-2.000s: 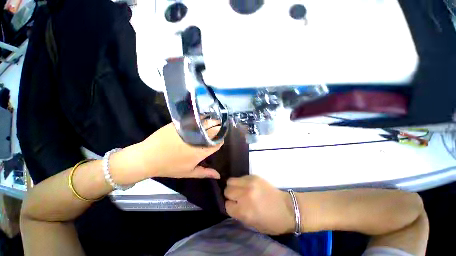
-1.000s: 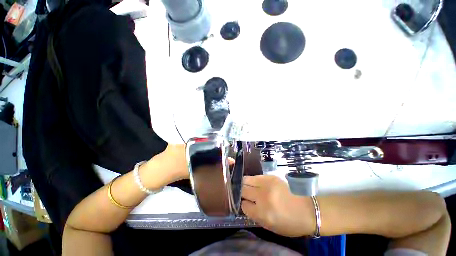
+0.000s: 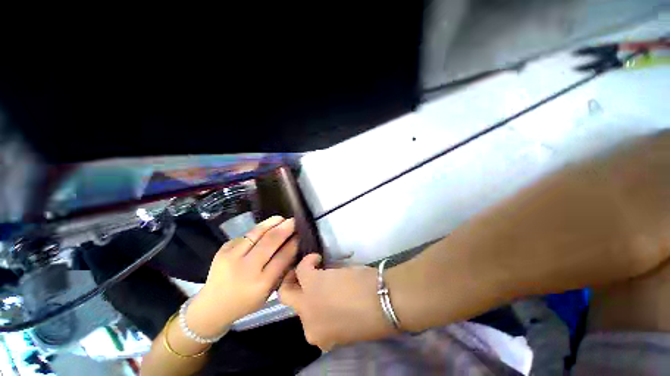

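Observation:
A dark brown strip of cloth (image 3: 297, 202) runs from under the machine head towards me, its edge folded. My left hand (image 3: 253, 264) lies on the strip's left side with its fingertips on the cloth. My right hand (image 3: 334, 297) pinches the strip's near end between thumb and fingers, close to the left fingertips. Black cloth (image 3: 158, 257) lies behind and left of my left hand. The needle and presser foot cannot be made out.
A large black shape (image 3: 220, 73) fills the upper left, very close to the camera. Blurred shiny metal machine parts (image 3: 150, 217) are at the left. Snips (image 3: 606, 57) lie at the upper right on the white table (image 3: 397, 183). A dark line crosses the table towards the strip.
The view has swung and tilted, so the white machine head's face no longer shows and more table appears on the right. My left hand, earlier partly behind the metal guard, now shows beside my right.

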